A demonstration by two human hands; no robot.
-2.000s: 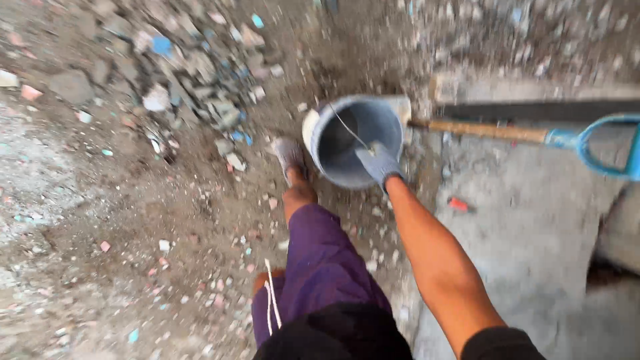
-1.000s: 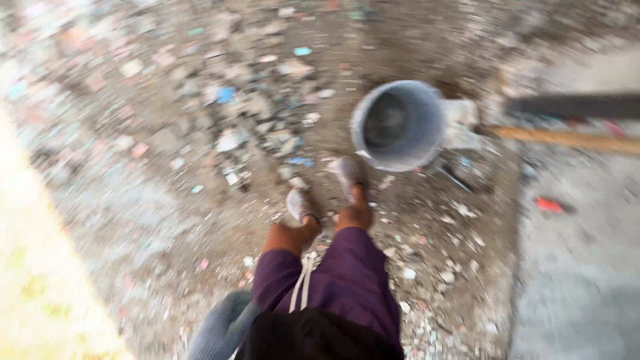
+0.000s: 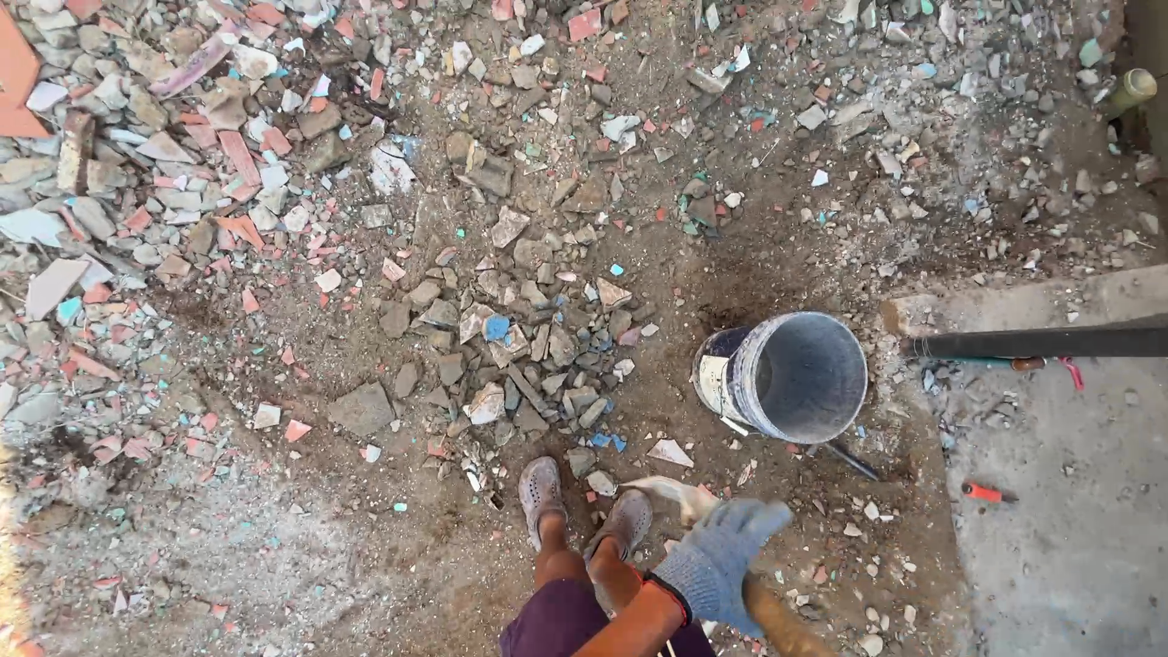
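Observation:
My left hand, in a grey-blue knit glove with a red and black band at the wrist, lies over a wooden shaft at the lower middle. Its fingers look extended, and whether they grip the shaft is unclear. Beyond the glove a pale, dusty piece, probably the tool's blade, is in line with the shaft. My right hand is out of view. Up and to the right of the glove, a dusty bucket stands tilted on the dirt, its mouth showing and its inside seemingly empty.
Broken rubble is heaped in front of my feet, with more tile shards at upper left. A dark bar reaches over a concrete slab at right. An orange-handled tool lies there; another dark tool lies beside the bucket.
My right hand, on the bucket two seconds ago, has let go and left the view. The wooden-shafted tool, earlier lying right of the bucket, is now at lower middle under my left glove.

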